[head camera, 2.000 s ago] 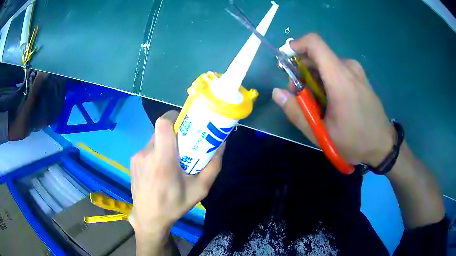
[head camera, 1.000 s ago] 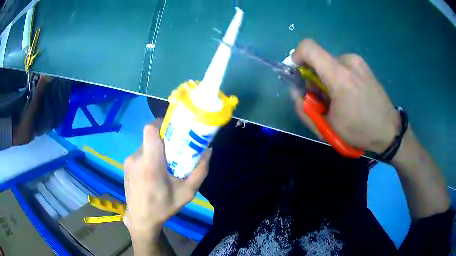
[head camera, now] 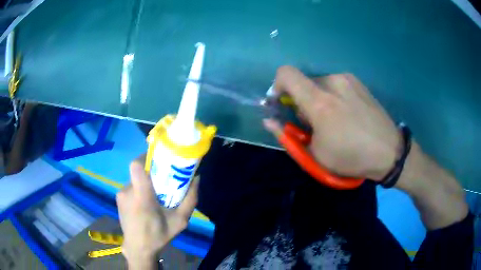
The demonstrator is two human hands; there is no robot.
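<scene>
My left hand (head camera: pixel 150 216) grips the white and blue sealant cartridge (head camera: pixel 171 176) in its yellow caulking gun frame (head camera: pixel 182 145). The gun's yellow handle (head camera: pixel 105 238) sticks out left of the hand. The white nozzle (head camera: pixel 191 95) points up over the green top. My right hand (head camera: pixel 343 126) holds scissors by their orange-red (head camera: pixel 316 166) and yellow loops. The blurred scissor blades (head camera: pixel 227 92) reach left to the upper part of the nozzle. I cannot tell whether they touch it or how far apart they are.
The green bench top (head camera: pixel 237 26) spans the upper view, with a small white bit (head camera: pixel 273 33) on it. A second yellow and white gun (head camera: pixel 15 74) lies at far left. Below are a blue frame (head camera: pixel 84 132), a blue-edged bin (head camera: pixel 68 184) with white tubes (head camera: pixel 63 216), and the wearer's dark clothing.
The cartridge and my left hand have moved left and down in the picture, with the nozzle more upright. My right hand has moved left, bringing the scissors from beside the nozzle to across its upper part.
</scene>
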